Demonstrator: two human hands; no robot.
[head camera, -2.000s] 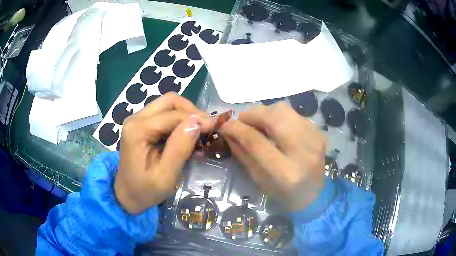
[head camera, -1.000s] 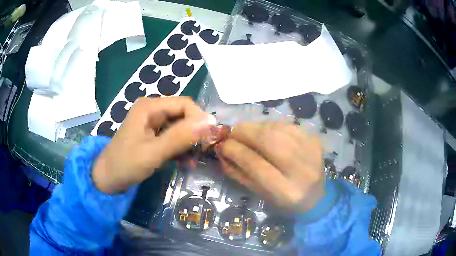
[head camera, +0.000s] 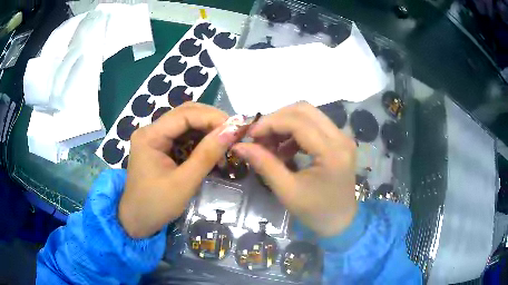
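Note:
My left hand (head camera: 175, 161) and my right hand (head camera: 306, 161) meet over the tray. Between their fingertips is a round display module (head camera: 234, 168), its gold and copper side partly showing below the fingers. A thin reddish-brown strip (head camera: 245, 129) stands up between the fingertips, with a small whitish piece at my left thumb. My left fingers pinch the module. My right thumb and index finger are at the strip; whether they grip it is hidden. The clear blister tray (head camera: 220, 195) below holds modules, with a row of gold-backed ones (head camera: 210, 240) near me.
A sticker sheet (head camera: 146, 89) with notched black discs lies left of the tray. A blank white sheet (head camera: 295, 78) lies across the tray's upper part. Curled backing paper (head camera: 67, 83) is heaped at the far left. Stacked clear trays (head camera: 465, 183) stand at the right.
My left hand has turned slightly and more of the module shows below the fingers. The brown strip now stands up between the fingertips. The whole view has shifted slightly.

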